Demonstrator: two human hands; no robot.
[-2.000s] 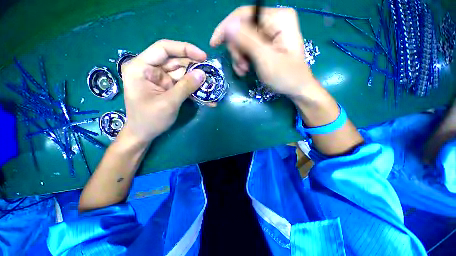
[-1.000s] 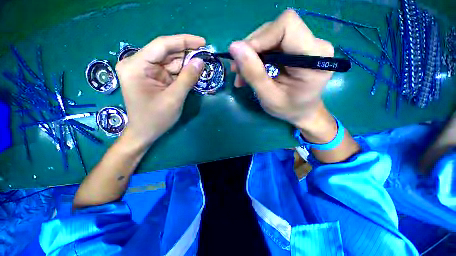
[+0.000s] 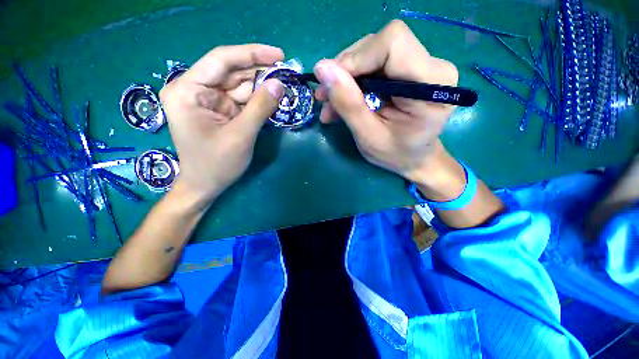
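Observation:
My left hand (image 3: 217, 116) holds a round silver-and-dark housing (image 3: 293, 105) by its left rim, thumb on top, open side facing up, raised off the green bench. My right hand (image 3: 392, 98) grips black tweezers (image 3: 427, 92) with pale lettering near the end. The tweezers point left and their tips are at the upper right part of the housing; whether they hold a part cannot be told. A bright bit of the small metal parts (image 3: 373, 102) shows beside my right fingers; my right hand hides the rest.
Two housings (image 3: 142, 107) lie left of my left hand, a third partly behind it. Thin dark strips (image 3: 77, 154) are scattered at far left, more at right. Ribbed part strips (image 3: 581, 77) lie far right. A blue bin (image 3: 7, 179) is at the left edge. A neighbour's blurred arm (image 3: 620, 203) shows at right.
The right hand came down from above, blurred, and brought the tweezers to the housing. Since one second ago it has shifted slightly left. The left hand still holds the housing, now slightly higher.

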